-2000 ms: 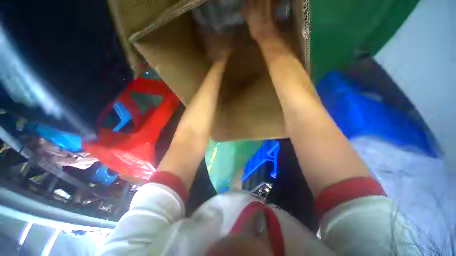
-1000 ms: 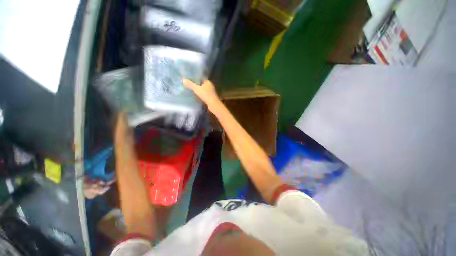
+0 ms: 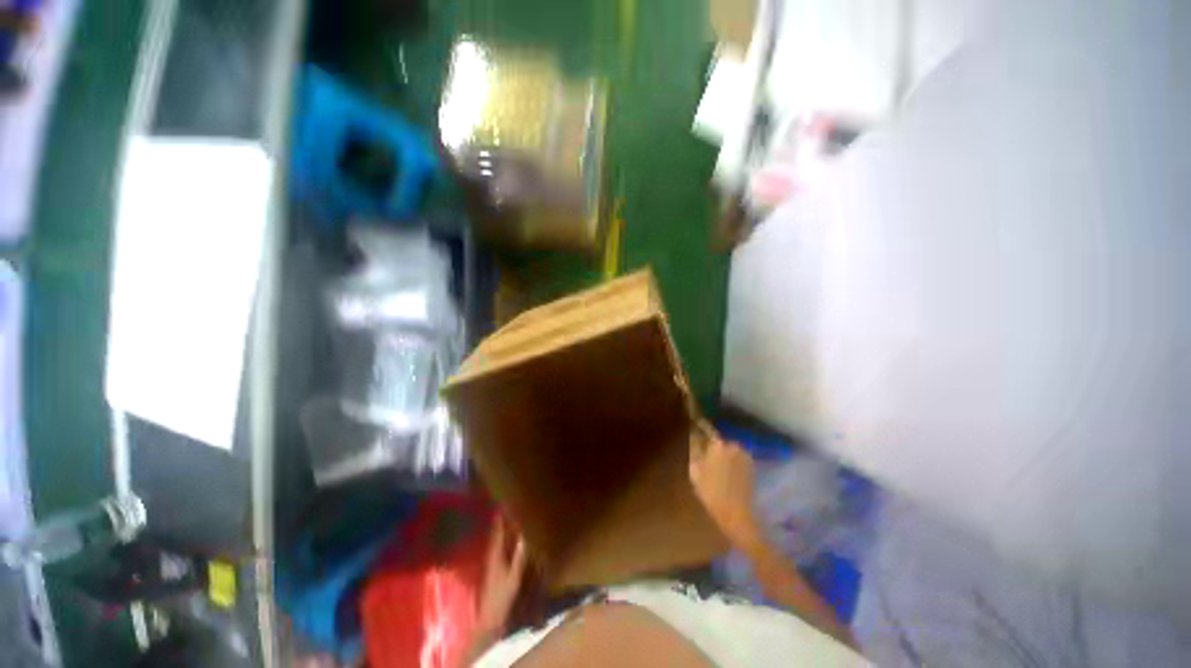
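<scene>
A brown open-topped cardboard carton (image 3: 575, 320) is right in front of my body, tilted, its inside dark. My right hand (image 3: 722, 485) grips its right edge. My left hand (image 3: 503, 568) is at its lower left side, blurred and partly cut off by the carton, so its grip is unclear. Silvery wrapped packs (image 3: 398, 352) lie in the black tote to the left, out of my hands. The view is blurred.
A red stool (image 3: 425, 587) is at lower left. A blue stool (image 3: 359, 150) stands beyond the tote. Another carton (image 3: 542, 157) is on the green floor ahead. A bench with a white sheet (image 3: 190, 287) is left; a white surface (image 3: 967, 300) is right. Blue plastic (image 3: 836, 587) is at lower right.
My hands have left the packs at the tote and moved to the carton. The carton now appears closer to my body and tilted. The view has shifted.
</scene>
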